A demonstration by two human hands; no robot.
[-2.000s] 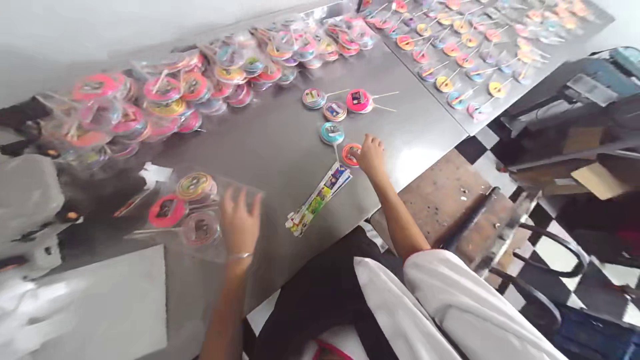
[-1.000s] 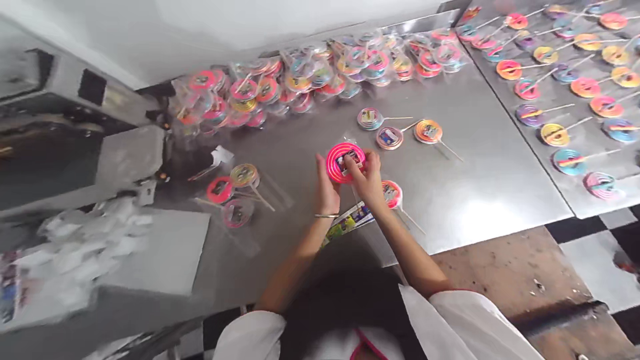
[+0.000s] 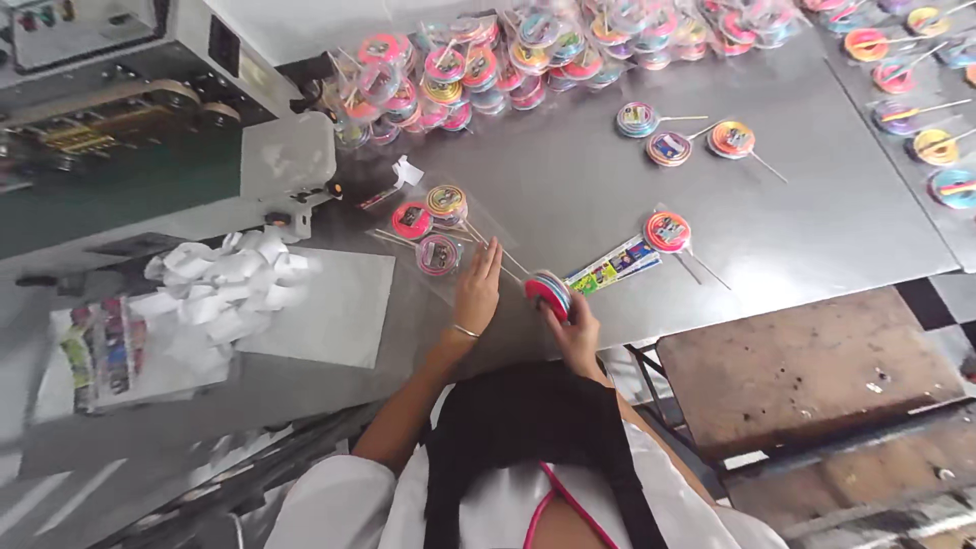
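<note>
My right hand (image 3: 577, 332) grips a stack of round swirl lollipops (image 3: 547, 293), pink on its lower face, with the sticks pointing up and left. My left hand (image 3: 478, 290) lies with its fingers extended at the edge of a clear plastic bag (image 3: 488, 217). On that bag are a pink lollipop (image 3: 412, 220), a yellow one (image 3: 447, 203) and a pink-purple one (image 3: 438, 254). Right of my right hand, printed strips (image 3: 614, 267) lie partly under an orange-red lollipop (image 3: 667, 231). Several more labelled lollipops (image 3: 732, 139) lie farther back.
Bagged lollipops (image 3: 480, 69) are piled along the wall. More lollipops (image 3: 938, 146) lie at the far right. A machine (image 3: 290, 156) stands at the left, near crumpled white papers (image 3: 229, 282) and a white sheet (image 3: 320, 305). A brown bench (image 3: 801, 374) is beside the steel table.
Both hands were together around a pink lollipop; now they are apart, the left one beside the bag and the right one holding the stack. Earlier, the right hand was at a lollipop by the strips.
</note>
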